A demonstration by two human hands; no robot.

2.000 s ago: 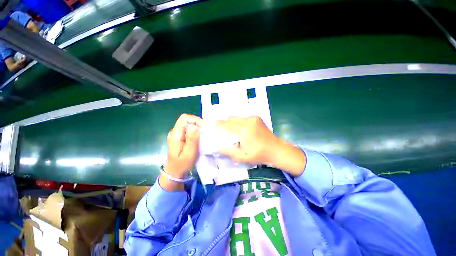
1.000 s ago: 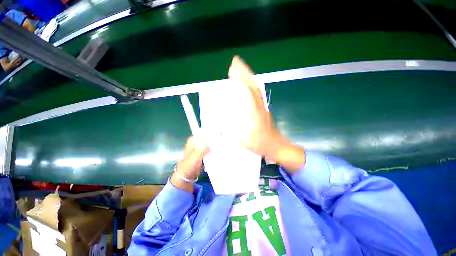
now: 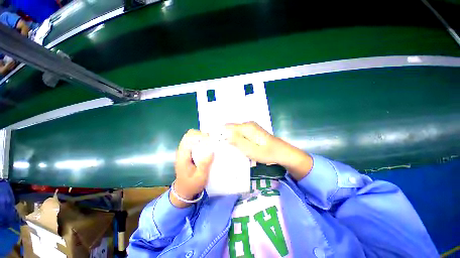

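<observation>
A white card blank [image 3: 234, 108] lies on the green bench in front of me, its far end with two small rectangular cut-outs reaching the pale metal strip. My left hand [image 3: 193, 160] grips the left side of the white card near its middle, fingers curled. My right hand [image 3: 257, 143] lies over the card from the right, its fingertips on the card beside my left hand. The card's near end points toward my shirt. The card is overexposed, so its folds under my hands cannot be made out.
A dark green belt [image 3: 302, 38] runs beyond the metal strip [image 3: 343, 66]. A metal post [image 3: 75, 68] slants in at the left, partly hiding a grey block [image 3: 52, 77]. A brown carton [image 3: 75, 234] stands lower left. Another person's arm [image 3: 22, 26] shows upper left.
My right hand has come back from its raised, flat pose onto the card. The far end with cut-outs shows again; the narrow strip no longer sticks out left. The grey block has moved left behind the post.
</observation>
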